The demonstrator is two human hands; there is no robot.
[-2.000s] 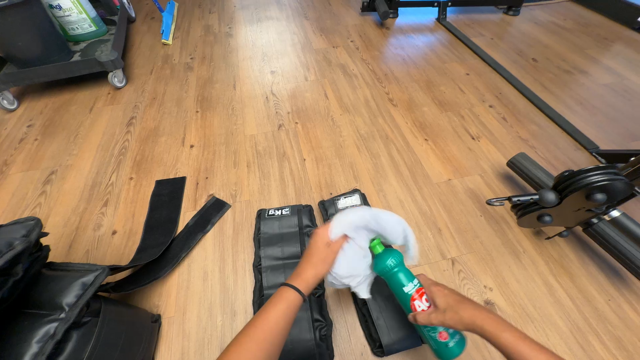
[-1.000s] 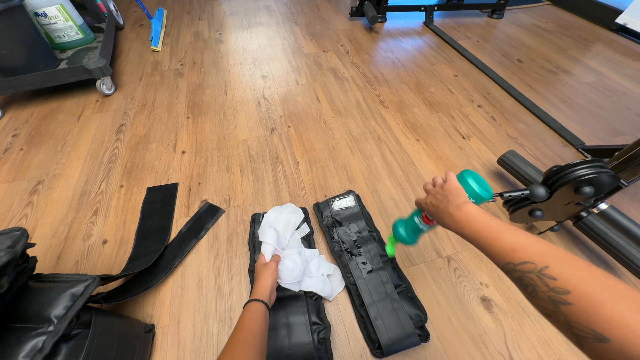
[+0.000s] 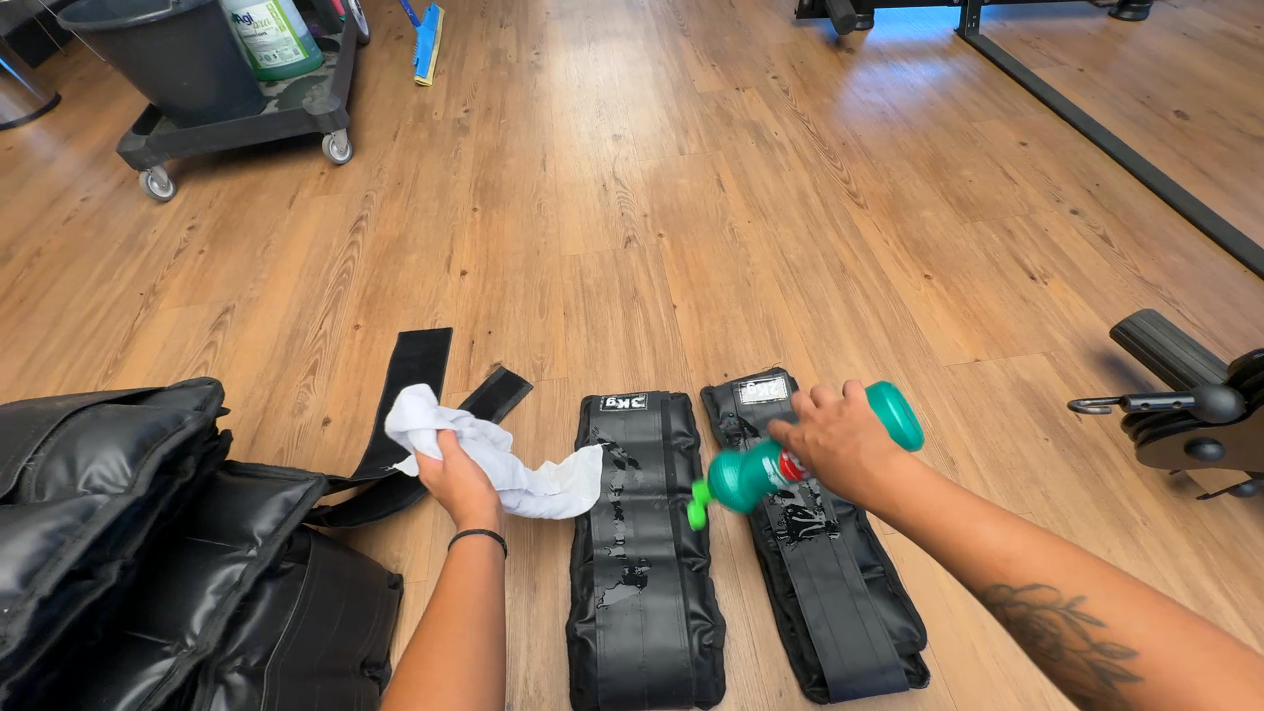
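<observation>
My left hand (image 3: pixel 462 484) grips a white cloth (image 3: pixel 484 449), held left of two black ankle weights lying flat on the wooden floor. In my right hand (image 3: pixel 837 434) is a green plastic bottle (image 3: pixel 755 479), tilted with its light green flip cap (image 3: pixel 699 506) low and to the left. The cap is over the right edge of the left ankle weight (image 3: pixel 647 592). Wet patches of liquid shine on that weight and on the right ankle weight (image 3: pixel 839 602), which the bottle and hand partly cover.
A pile of black padded weights (image 3: pixel 148 553) with loose straps (image 3: pixel 407 395) lies at the lower left. Farther back are a wheeled cart (image 3: pixel 247 128) with a bucket (image 3: pixel 168 59) and jug (image 3: pixel 275 39), and a blue squeegee (image 3: pixel 428 44). Gym machine parts (image 3: pixel 1205 415) stand at the right.
My left hand has lifted the cloth off the left ankle weight and moved it left. My right hand has brought the bottle leftward from the right weight. Wet patches now show on the left weight.
</observation>
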